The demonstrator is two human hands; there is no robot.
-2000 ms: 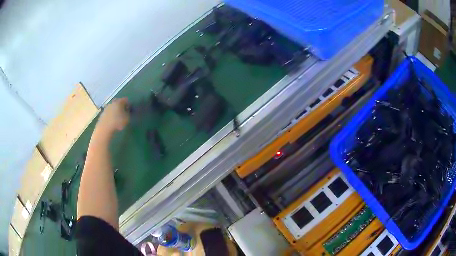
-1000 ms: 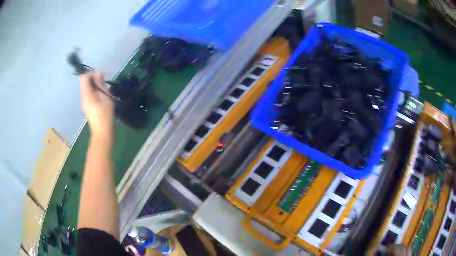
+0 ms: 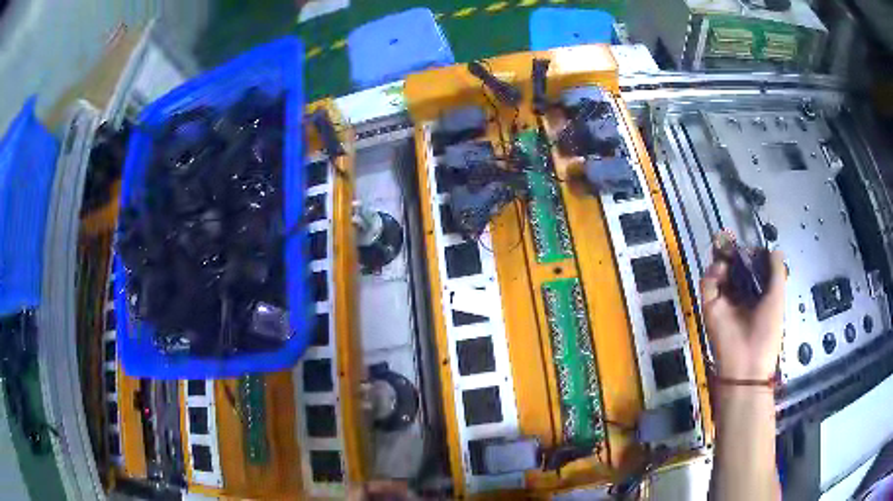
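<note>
My right hand (image 3: 742,308), with a red band at the wrist, is raised at the right over the silver plate. It is closed around a black power adapter (image 3: 749,272), and a dark cord shows just above it. My left hand (image 3: 382,492) is blurred and mostly cut off at the bottom edge; what it holds is hidden. The orange test tray (image 3: 612,333) in the middle has black adapters (image 3: 612,176) in its far slots and one near each lower corner. Cords run to its green connector board (image 3: 545,210). A white slip (image 3: 470,311) lies on its left slots.
A blue bin (image 3: 302,196) heaped with black adapters stands on another orange tray at the left. Between the trays are round black fittings (image 3: 382,238). The silver perforated plate (image 3: 788,210) lies at the right. Blue stools (image 3: 397,49) stand beyond the trays.
The view has swung right, from the green bench to the trays and plate. My left hand has gone from over the bench to the bottom edge. My right hand now shows, holding an adapter.
</note>
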